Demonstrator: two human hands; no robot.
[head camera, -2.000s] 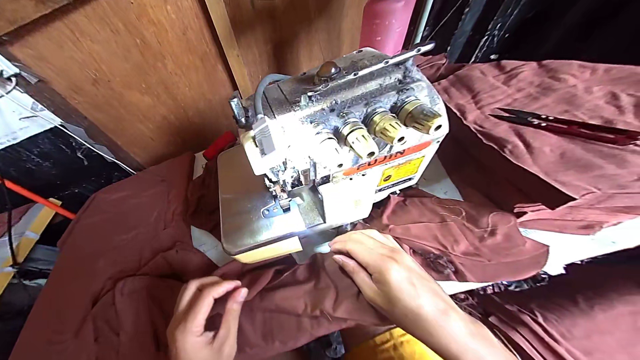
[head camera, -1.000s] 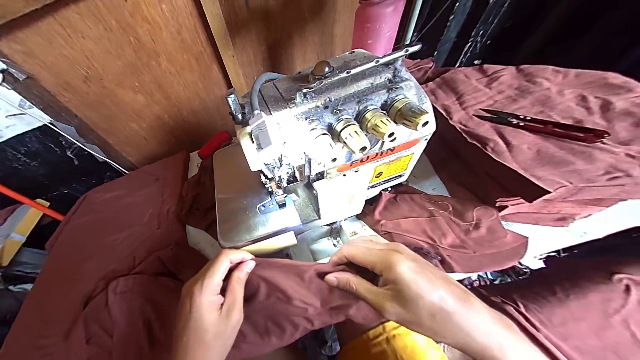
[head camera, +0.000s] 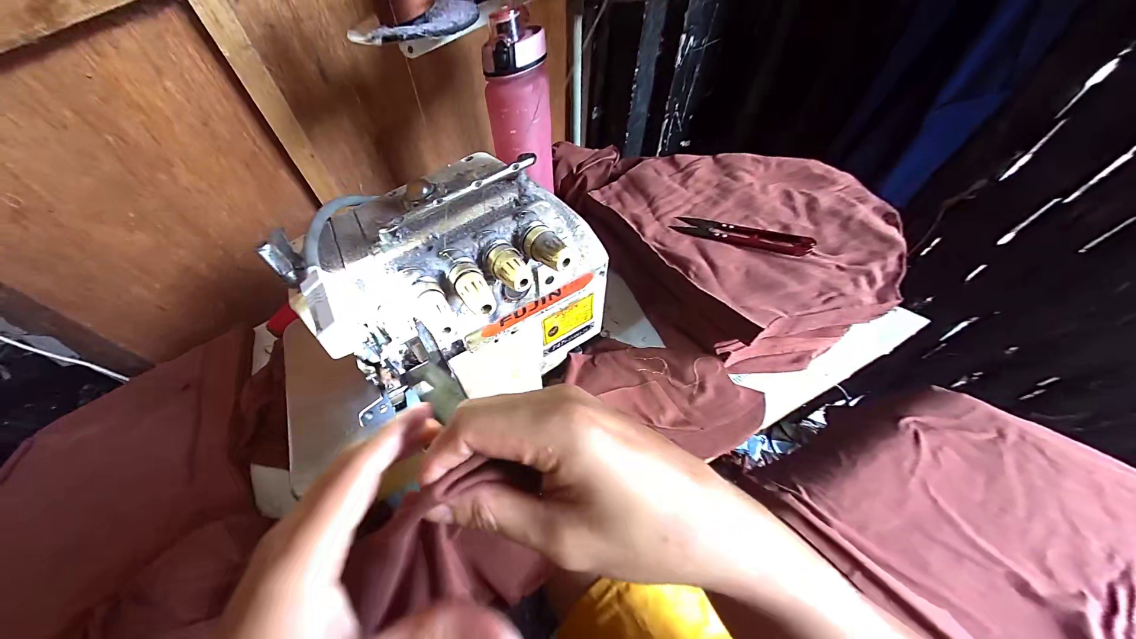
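Note:
In front of a Fujin overlock sewing machine (head camera: 461, 266), my right hand (head camera: 568, 479) pinches a gathered edge of maroon fabric (head camera: 444, 550) between thumb and fingers. My left hand (head camera: 337, 532) is at the left of the same fabric, its fingertips close to the right hand's; blur leaves it unclear whether it grips the cloth. Both hands are just below the presser foot (head camera: 386, 377). The cloth hangs down from the right hand's fingers toward the bottom of the view.
Red-handled thread snips (head camera: 745, 237) lie on maroon cloth (head camera: 799, 195) right of the machine. A pink bottle (head camera: 519, 115) stands behind it. More maroon fabric covers the left side (head camera: 124, 461) and lower right (head camera: 958, 506). A wooden wall (head camera: 133, 160) rises behind at left.
One second ago both hands held the cloth edge stretched between them, farther apart. Now they are close together, and the cloth is bunched in my right hand. The view has shifted somewhat.

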